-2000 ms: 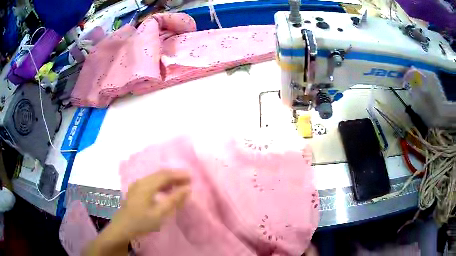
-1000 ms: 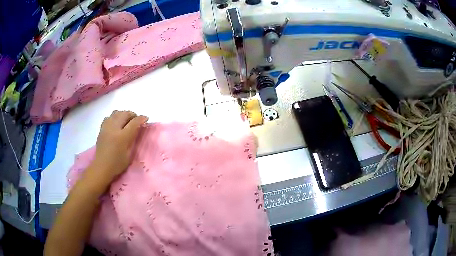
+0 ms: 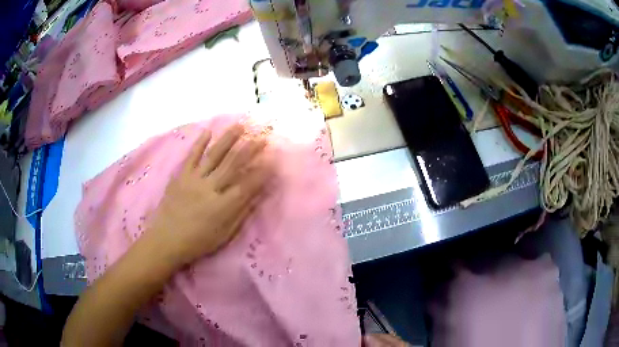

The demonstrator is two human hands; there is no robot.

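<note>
A pink eyelet fabric panel [image 3: 292,237] lies on the white table in front of the sewing machine head [image 3: 407,20] and hangs over the front edge. Its far end reaches the brightly lit area by the needle, where glare hides detail. My left hand [image 3: 214,193] lies flat on the panel, fingers apart, pressing it from above. My right hand [image 3: 385,340] shows only as a small part at the bottom edge, by the panel's right edge; its fingers cannot be made out. A yellow block [image 3: 328,99] sits right of the needle area.
A folded pink eyelet pile [image 3: 81,68] lies at the back left. Right of the needle are a round black-and-white disc [image 3: 352,101], a black phone [image 3: 438,142], a screwdriver [image 3: 509,68], red-handled snips [image 3: 512,129] and tangled cream cords [image 3: 584,156]. Pale pink cloth [image 3: 499,298] lies below the table edge.
My left hand has moved right and inward onto the panel, which is now spread nearer the needle area. Part of my right hand now shows at the bottom. The view has shifted, moving the machine up.
</note>
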